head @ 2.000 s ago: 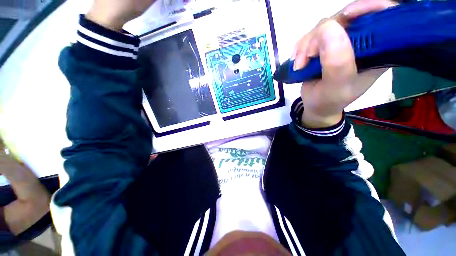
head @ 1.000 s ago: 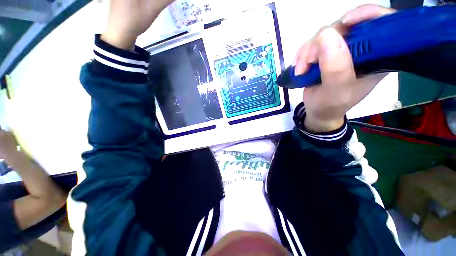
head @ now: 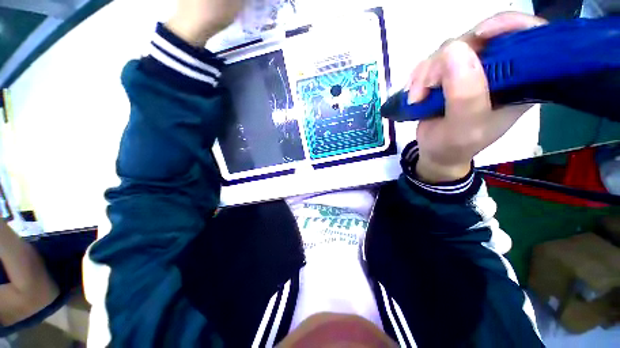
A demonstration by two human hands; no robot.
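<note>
The flat unit housing (head: 299,175), pale-rimmed with black outer edges, lies on the white tabletop before me. Its right half holds the green circuit board (head: 343,122) with a dark round spot. Its left half holds a shiny dark panel (head: 262,115). My right hand (head: 455,102) is closed around the dark-blue electric screwdriver (head: 544,64); its dark nose is at the housing's right edge, beside the board. My left hand (head: 211,13) is cut off by the top edge, beyond the panel, near a clear glinting plastic tray (head: 262,15). Its fingers are blurred; what they hold cannot be told.
The white tabletop (head: 61,136) curves away at left. Another person's bare arm (head: 24,272) is at the left edge. A cardboard box (head: 578,265) is on the floor at lower right. A red item (head: 578,173) and a dark cable or bar lie below the table edge at right.
The whole view has shifted, so the housing sits slightly further right and lower. My left hand has moved right, by the clear tray. My right hand still holds the screwdriver beside the housing's right edge.
</note>
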